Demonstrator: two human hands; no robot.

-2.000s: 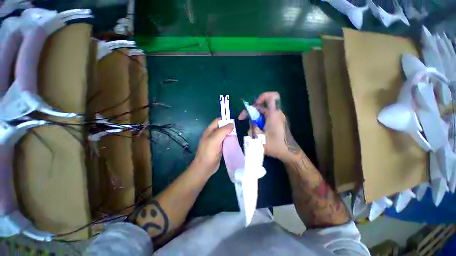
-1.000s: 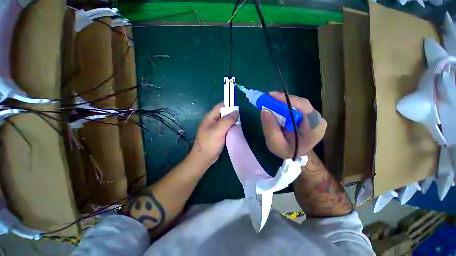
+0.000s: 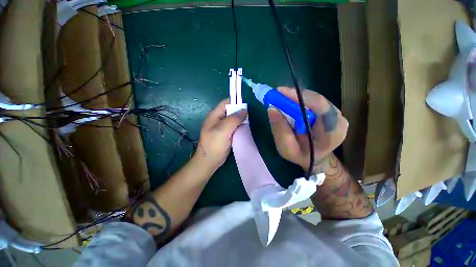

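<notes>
My left hand [image 3: 220,130] grips the white and pale-pink cat-ear headband [image 3: 252,156] just below its slotted white end [image 3: 236,87], which points away from me. My right hand [image 3: 308,125] holds the blue glue bottle [image 3: 288,108]. Its thin nozzle [image 3: 247,80] points left, with the tip at or very close to the right side of the slotted end. I cannot tell if they touch. The headband's ear [image 3: 270,227] points down towards me, and its other white end [image 3: 312,182] lies by my right wrist. A black cord [image 3: 286,48] passes in front of my right hand.
On the left, cardboard dividers [image 3: 86,156] hold headbands with dark lead wires [image 3: 162,116] hanging over the green mat [image 3: 177,52]. On the right, more dividers [image 3: 427,156] hold white-eared headbands [image 3: 443,99]. A slatted wooden item [image 3: 443,221] is low at the right.
Since two seconds ago, the bottle came beside the slotted end, and the headband's other end swung right. Black cords appeared. Over the last second, hands and headband stayed nearly still while the view shifted.
</notes>
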